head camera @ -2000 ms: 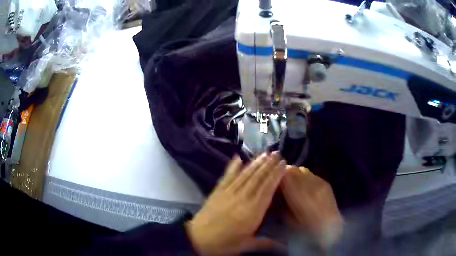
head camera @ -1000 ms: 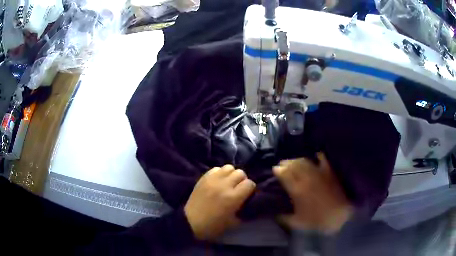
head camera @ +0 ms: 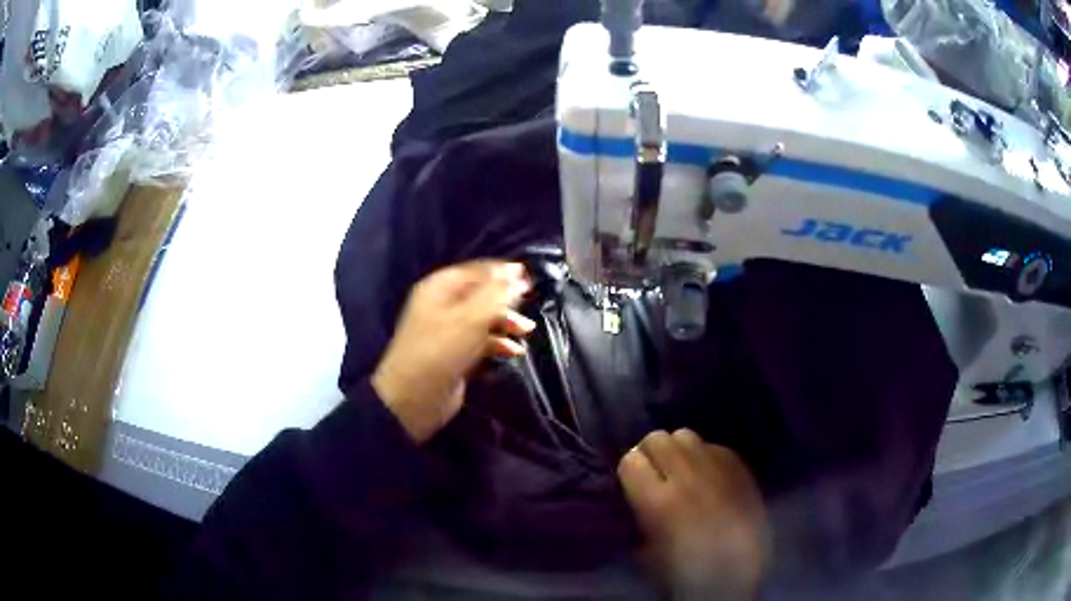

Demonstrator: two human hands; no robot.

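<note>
A large dark purple garment (head camera: pixel 452 217) lies bunched under and around the needle. Its shiny lining (head camera: pixel 564 358) shows in creases left of and below the presser foot (head camera: pixel 612 317). My left hand (head camera: pixel 452 340), slightly blurred, is on the garment left of the foot, fingers curled at the edge of the lining; its fingertips are partly hidden in the folds. My right hand (head camera: pixel 693 499) grips the cloth below the foot with curled fingers; its wrist is blurred. The white sewing machine head (head camera: pixel 752 164) stands over the cloth.
A black cloth piece (head camera: pixel 482 88) lies behind the garment. Clear plastic bags (head camera: pixel 194 82) are piled at the back left. A brown board (head camera: pixel 94 317) with small items is at the left. The control panel (head camera: pixel 1010 261) is at the right, with a small dark tool (head camera: pixel 1002 392) below it.
My left hand has moved up and left from the front of the garment to beside the needle. My right hand has moved slightly down. The lining is opened out more and the garment is spread lower.
</note>
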